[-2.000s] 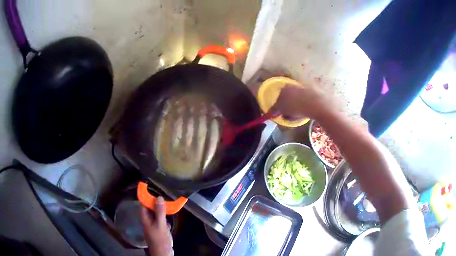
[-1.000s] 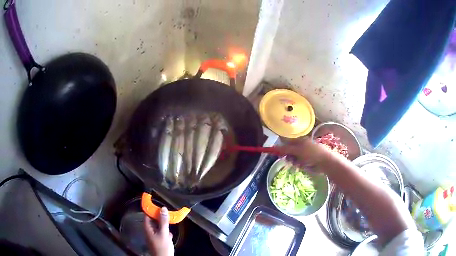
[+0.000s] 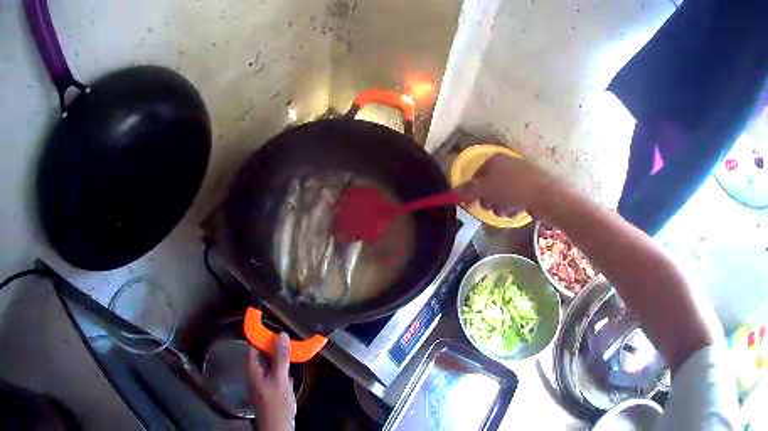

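The dark wok point(image 3: 253, 194) sits on the stove with orange-covered handles. Several slim pale fish point(image 3: 313, 244) lie side by side in it, in shallow oil or liquid. My right hand point(image 3: 505, 185) grips the long handle of the red turner point(image 3: 362, 215). The turner's broad head is over the upper right part of the fish and hides some of them; I cannot tell if it touches them. My left hand point(image 3: 272, 387) is at the wok's near orange handle point(image 3: 282, 341), with the thumb on top; its other fingers are partly hidden.
Right of the stove point(image 3: 379, 358) are a yellow lid point(image 3: 472, 160), a bowl of cut greens point(image 3: 504, 311), a bowl of sliced raw meat point(image 3: 562, 257), a glass lid point(image 3: 589, 362) and a steel tray point(image 3: 505, 379). A black pan point(image 3: 126, 168) hangs at left. A pot point(image 3: 232, 370) stands below.
The red turner has moved from the wok's right side up and left over the fish, and my right hand has risen with it. My left hand stays at the handle. The view has shifted slightly.
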